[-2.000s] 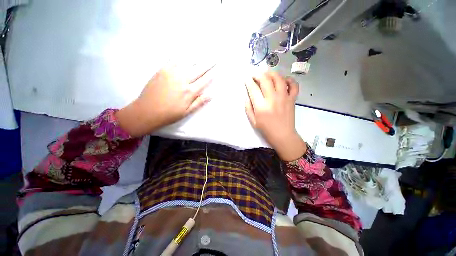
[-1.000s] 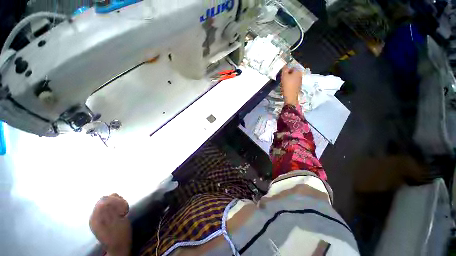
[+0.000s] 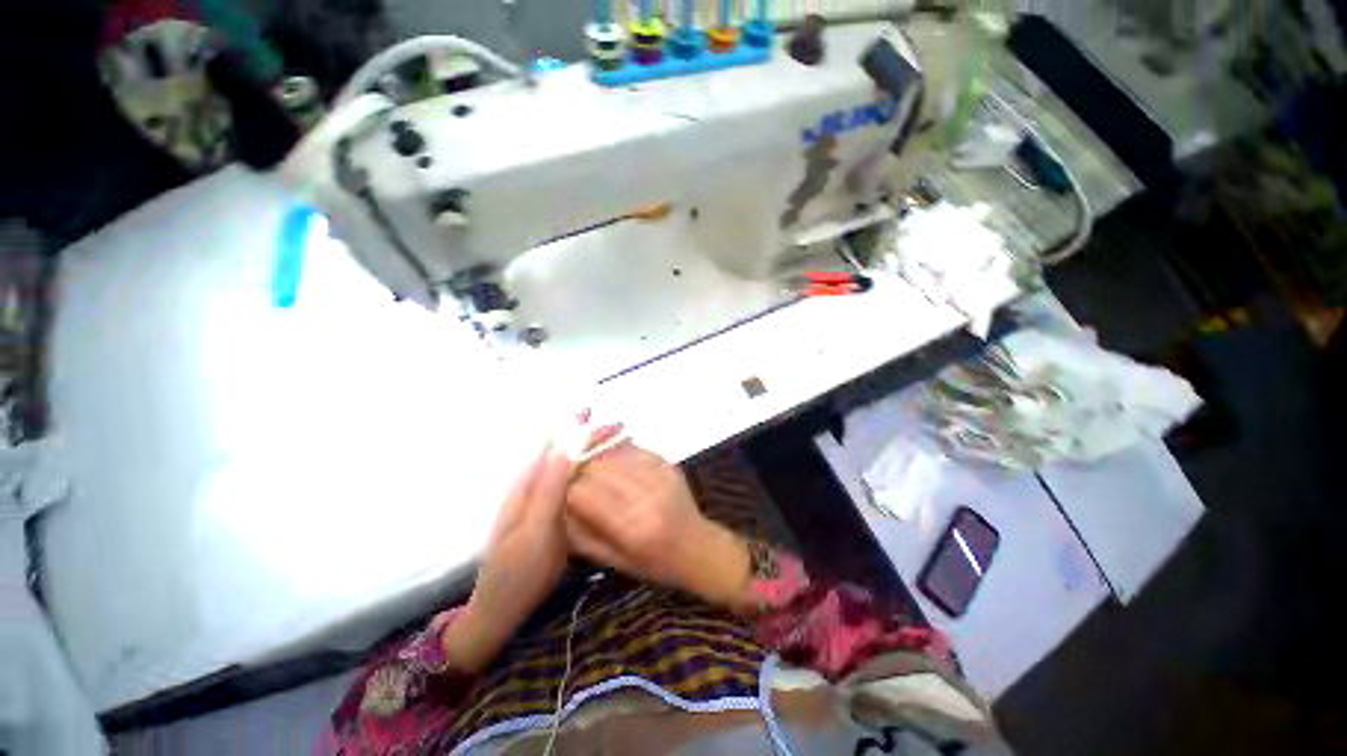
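My left hand [image 3: 520,535] and my right hand [image 3: 638,510] are together at the table's front edge, below the needle area. Their fingertips hold a small white piece [image 3: 595,448] between them; the fingers hide part of it. A large white fabric panel [image 3: 340,473] lies on the table to the left, so bright that its edges are hard to tell. The white sewing machine [image 3: 621,155] with blue lettering stands behind my hands. Its presser foot area [image 3: 485,303] is up and left of them.
Orange-red snips [image 3: 836,284] lie right of the machine bed. A white heap [image 3: 953,259] sits at the table's right end. Boxes at lower right bear small-piece bundles [image 3: 1005,406] and a mobile phone [image 3: 960,561]. Bobbins stand on a blue rack [image 3: 683,62]. A blue plastic piece [image 3: 293,254] is at left.
My right hand has come back from the bundles on the right to my left hand, and a small white piece is now in the fingertips. The view has shifted, showing more of the table and the phone.
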